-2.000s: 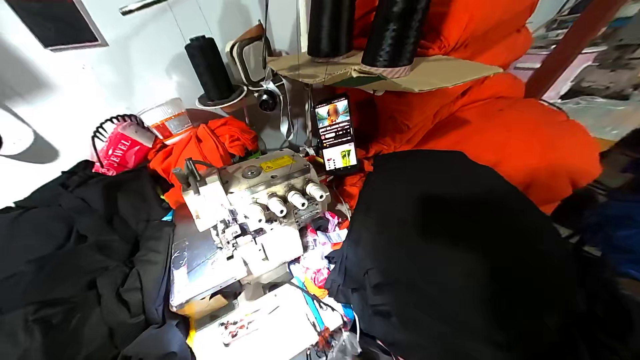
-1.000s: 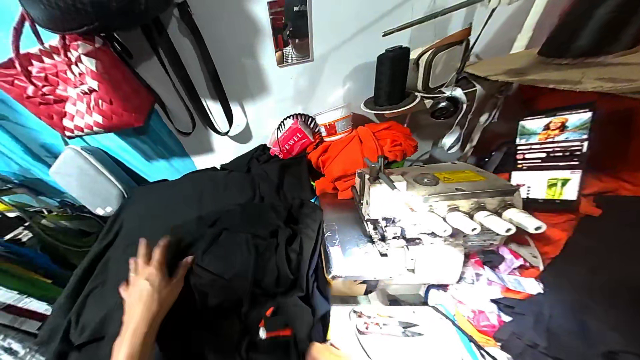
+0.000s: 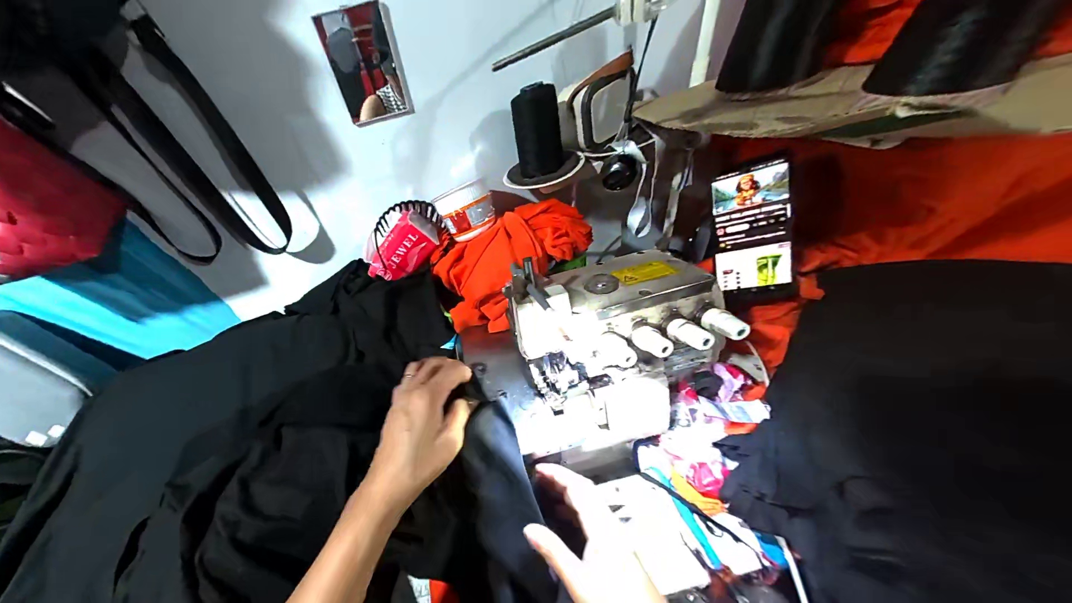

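Note:
My left hand (image 3: 423, 427) rests on the black fabric (image 3: 276, 419) at the left edge of the serger's plate; its thumb and fingers pinch an edge of the cloth. My right hand (image 3: 586, 528), with thumb and fingers spread, is below the machine at the fabric's right edge, and I see nothing held in it. The overlock sewing machine (image 3: 620, 310) stands in the middle, its needle area brightly lit. Whether fabric lies under its presser foot cannot be told. Another dark cloth (image 3: 938, 419) lies on the right.
Red-orange cloth (image 3: 502, 260), a tub (image 3: 466, 209) and a pink package (image 3: 404, 243) lie behind the machine. A black thread cone (image 3: 537, 130) stands on a holder. A lit phone (image 3: 754, 230) is upright behind. Colourful scraps (image 3: 703, 419) lie right of the machine. Bag straps hang upper left.
My left hand has moved right across the black fabric to the machine's left edge. My right hand has come into fuller view below the machine. The view has swung between frames.

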